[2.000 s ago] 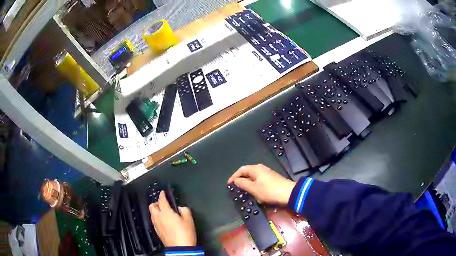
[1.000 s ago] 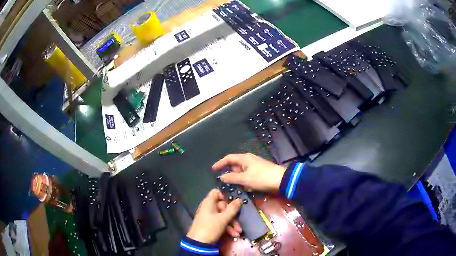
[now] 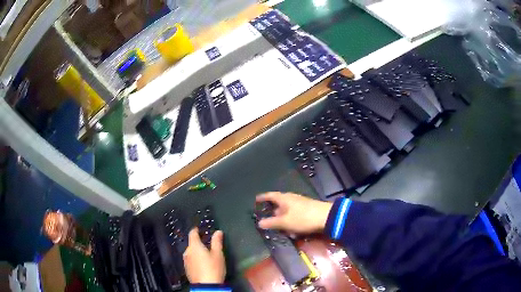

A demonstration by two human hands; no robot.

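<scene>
A black remote control (image 3: 290, 261) lies slanted over the red-brown board (image 3: 260, 275), with yellow metal showing at its right edge. My right hand (image 3: 294, 214) holds its button end between thumb and fingers. My left hand (image 3: 204, 261) is at the right end of the left row of remotes (image 3: 137, 251), with thumb and fingers on either side of a button-up remote (image 3: 205, 219). Its lower part is hidden under the hand. Both hands are slightly blurred.
Green batteries (image 3: 203, 184) lie on the mat. A stack of remotes (image 3: 365, 128) fans out at right. The printed sheet (image 3: 171, 165), bearing a few remotes and a green circuit board (image 3: 161, 128), lies on the wooden board (image 3: 251, 126). A copper-coloured coil (image 3: 59, 227) is lower left.
My left hand has moved left from the remote on the board to the left row. That row's right-end remote now sits a little apart. My right hand stays at the board remote's button end.
</scene>
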